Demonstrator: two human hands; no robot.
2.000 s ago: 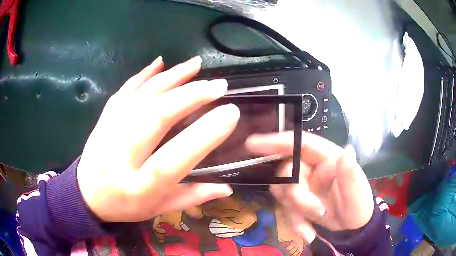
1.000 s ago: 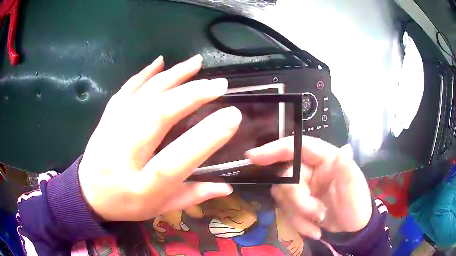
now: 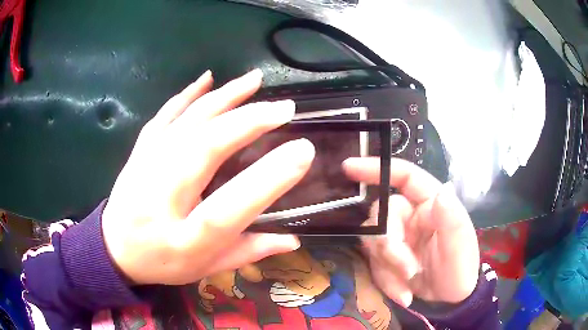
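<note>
A clear screen lens with a thin black border [image 3: 385,187] is tilted over a black video speaker [image 3: 406,103]. The speaker's silver-framed screen shows through it, and its round dial is right of the lens. My left hand [image 3: 193,193] holds the lens at its left side, fingers over its face and thumb by its lower edge, hiding its left end. My right hand [image 3: 429,238] is at the lens's right side, with fingers apart. One fingertip shows through the clear panel, behind it. I see nothing gripped in my right hand.
A black wrist strap [image 3: 293,63] loops behind the speaker. A red tool part [image 3: 16,48] lies at the far left of the green bench [image 3: 77,151]. Milky plastic [image 3: 474,84] lies at the right, with a white glove-like item [image 3: 525,109] and dark units [image 3: 570,148] beyond.
My right fingertip has moved behind the lens, first downward, then up and to the right. My left hand, the lens and the speaker have barely moved.
</note>
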